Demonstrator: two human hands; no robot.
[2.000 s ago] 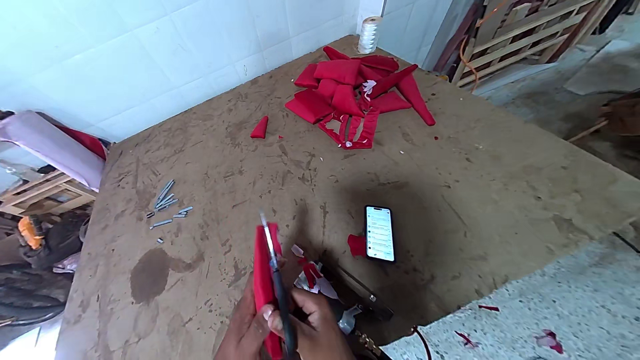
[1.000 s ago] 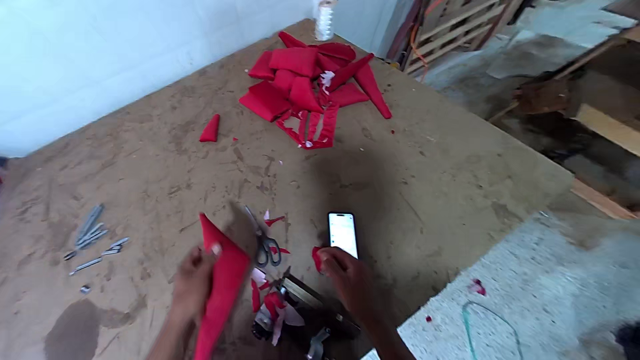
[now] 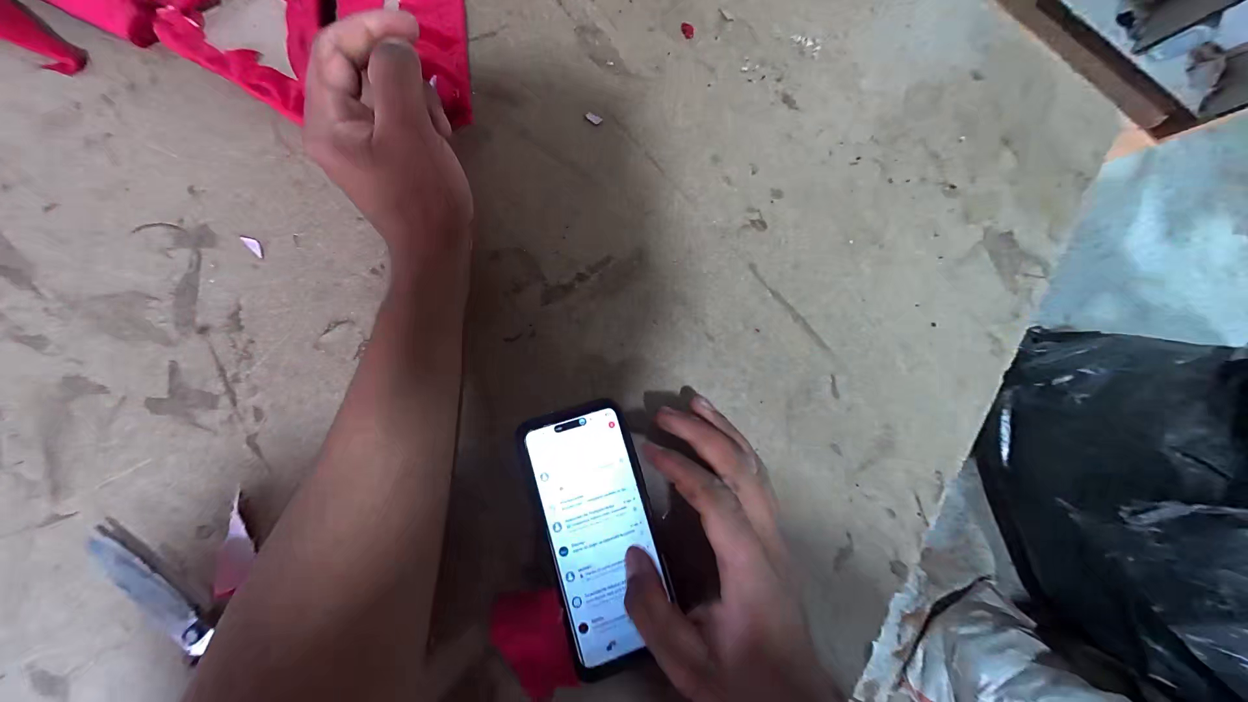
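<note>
A smartphone (image 3: 590, 536) with a lit screen lies on the worktable (image 3: 780, 244). My right hand (image 3: 717, 546) is at its right side, thumb touching the screen and fingers spread beside its edge. My left hand (image 3: 385, 117) is at the upper left, fingers curled, over or beside the red fabric pieces (image 3: 229, 63); whether it grips any fabric is hidden. A red fabric scrap (image 3: 534, 639) shows at the phone's lower left. Scissors (image 3: 146, 585) lie at the lower left, partly behind my left forearm, with a pink and red scrap (image 3: 234, 551) next to them.
Small bits of debris (image 3: 593, 118) are scattered over the tabletop. Past the table's right edge are a black plastic bag (image 3: 1131, 487) and crumpled clear plastic (image 3: 994, 653). A wooden edge piece (image 3: 1102, 68) is at the upper right.
The red fabric cone is no longer in my left hand, which has moved to the red fabric pieces. My right hand has moved onto the phone. The view has shifted closer and to the right.
</note>
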